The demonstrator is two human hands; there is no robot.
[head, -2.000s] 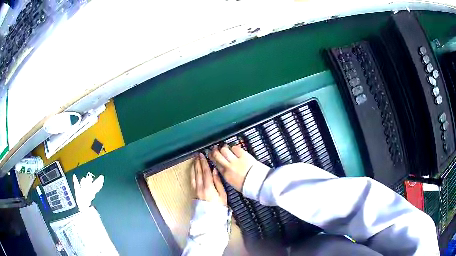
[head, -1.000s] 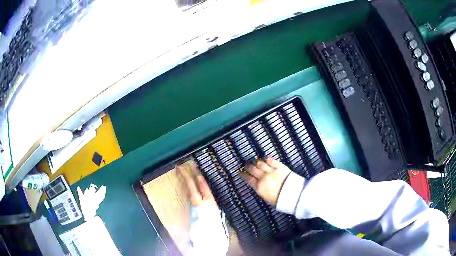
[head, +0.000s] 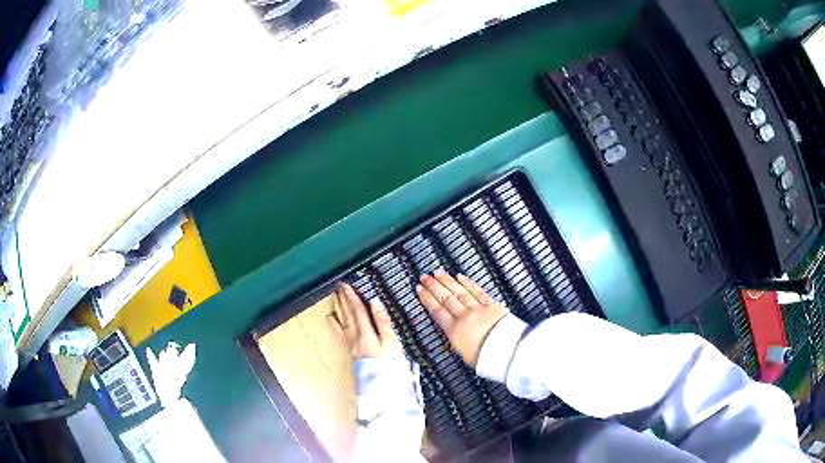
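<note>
The shallow black packing tray (head: 294, 418) lies in front of me, its right part filled with packed rows of dark units (head: 534, 237) on edge. A tan cardboard liner (head: 308, 362) shows in its left part. My left hand (head: 364, 324) rests at the border between the liner and the leftmost row, fingers extended. My right hand (head: 459, 312) lies flat, palm down, on the middle rows, fingers slightly apart. I see no unit held in it. Whether anything is under my left fingers is hidden.
A flat supply tray (head: 633, 203) with units lies to the right, with stacked trays (head: 724, 136) behind it. A red tray (head: 765, 330) is in the wire trolley at far right. White gloves (head: 170, 369), a calculator (head: 124, 375) and a yellow folder (head: 197, 262) lie left. A white shelf (head: 226, 99) runs above.
My left hand moved off the row's edge onto the liner and back. My right hand moved right from beside it onto the middle rows and now lies flatter. The view shifted.
</note>
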